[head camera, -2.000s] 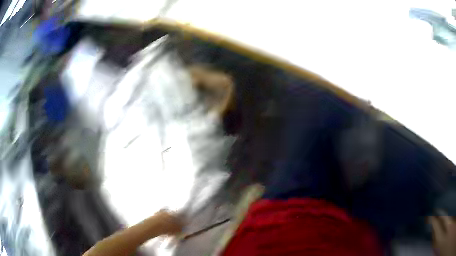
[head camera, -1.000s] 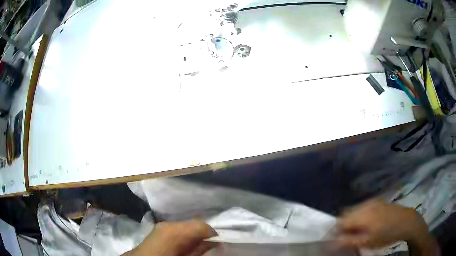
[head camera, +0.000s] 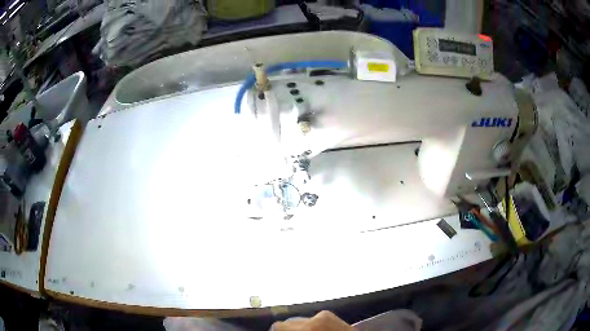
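Observation:
Pale grey cloth shows at the bottom edge, below the table's front edge, on both sides of a hand. Part of one of my hands shows at the bottom centre, cut off by the picture's edge. I cannot tell which hand it is or whether its fingers grip the cloth. The other hand is not visible. The white JUKI sewing machine stands across the table, its needle area bright with glare.
A control panel sits atop the machine. Small tools and a yellow item lie at the right. Ruler ticks run along the front edge. A side table with dark items and a white bin are at left. Grey cloth is heaped behind.
The view has tilted up to show the whole machine. Both hands and the cloth showed below the table edge one second ago; now only part of one hand and some cloth show.

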